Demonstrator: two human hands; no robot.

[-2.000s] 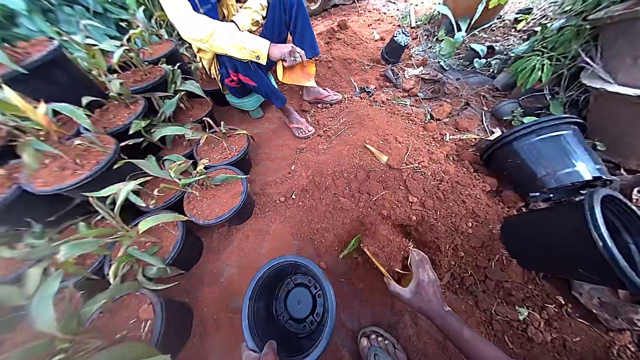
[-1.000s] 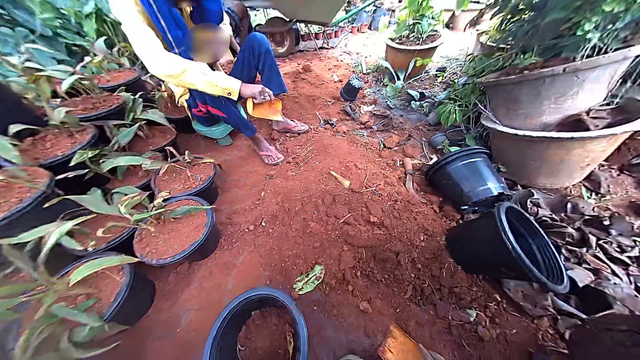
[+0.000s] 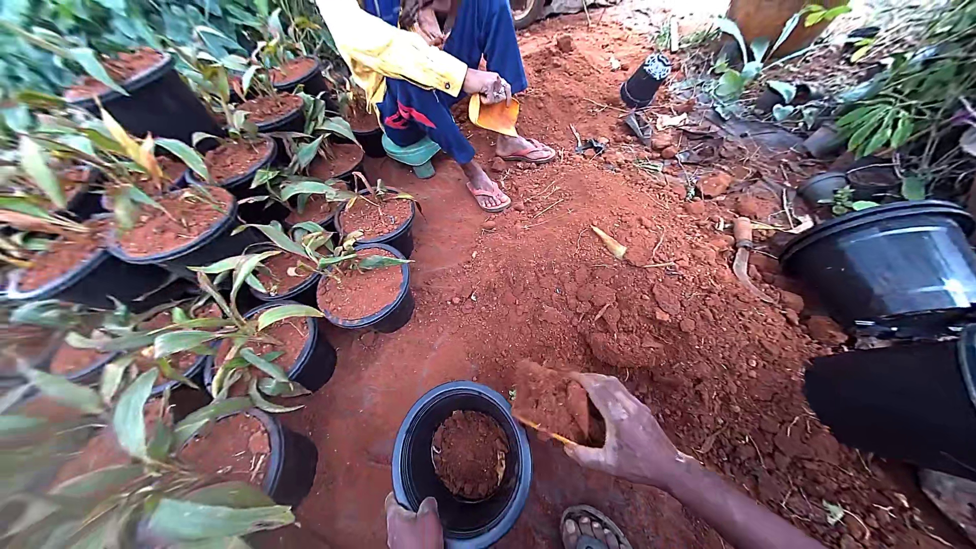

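My left hand [image 3: 414, 523] grips the lower left rim of a black plastic pot [image 3: 462, 465], which has some red soil [image 3: 470, 455] in its bottom. Just right of the pot, my right hand [image 3: 629, 431] holds a yellow-orange scoop [image 3: 550, 431] heaped with red soil, most of its surface hidden under the load. Loose red soil [image 3: 633, 335] lies in a broad mound beyond and to the right of that hand.
Potted plants in black pots [image 3: 366, 288] crowd the left. A person [image 3: 450, 84] sits ahead holding an orange piece [image 3: 496, 116]. Large black pots [image 3: 884, 259] lie at right, near a curved tool with a wooden handle [image 3: 743, 244]. My sandalled foot [image 3: 593, 528] is below.
Two seconds ago the pot was empty inside; soil now lies in it. My right hand, then low at the mound with the scoop, now holds it full beside the pot.
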